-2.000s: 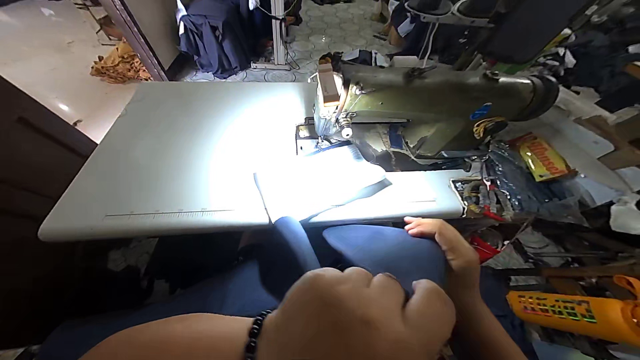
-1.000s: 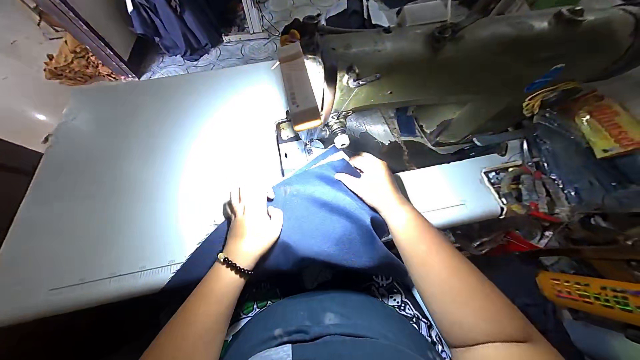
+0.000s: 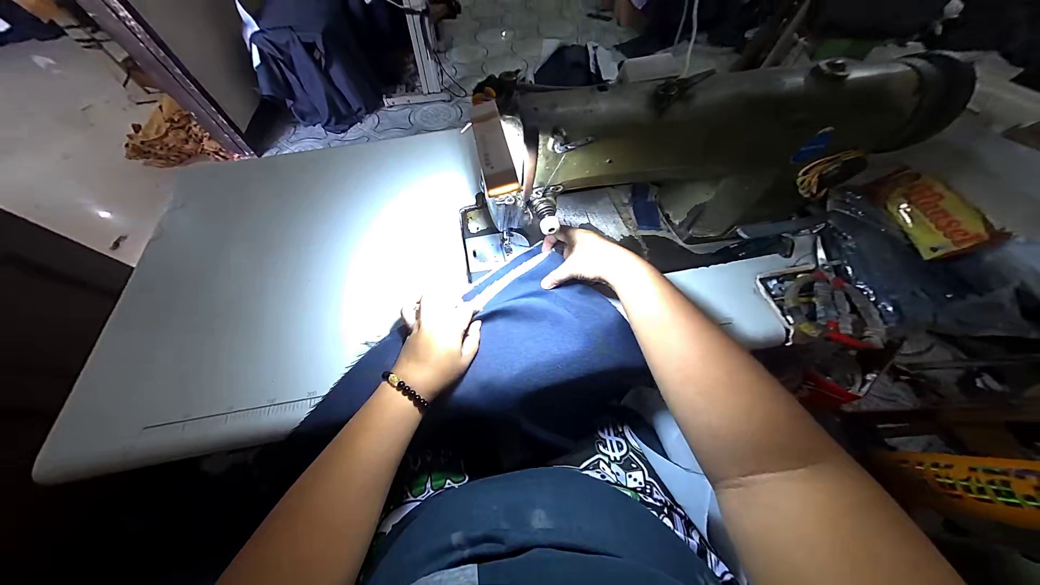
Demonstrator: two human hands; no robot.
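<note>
Navy blue fabric (image 3: 536, 341) lies over the front of the sewing table and hangs toward my lap, a pale strip along its upper edge. My left hand (image 3: 439, 333), with a beaded bracelet, rests on that edge at the left, glaring in the lamp light; whether it pinches the cloth cannot be told. My right hand (image 3: 581, 258) pinches the fabric's upper corner between thumb and fingers, just right of the presser foot (image 3: 507, 242). The industrial sewing machine (image 3: 691, 130) stands behind, its needle area close to the strip's upper end.
A recessed tray (image 3: 784, 305) with tools lies at the table's right, beside a yellow and red packet (image 3: 934, 215) on plastic-wrapped material. An orange plastic basket (image 3: 967, 487) is at lower right. Dark garments (image 3: 313, 65) hang beyond the table. The white tabletop (image 3: 268, 268) extends left.
Two seconds ago my hands were together over fabric at the table's front edge; now they are apart on the cloth near the needle. Since one second ago they have barely moved. The view has shifted.
</note>
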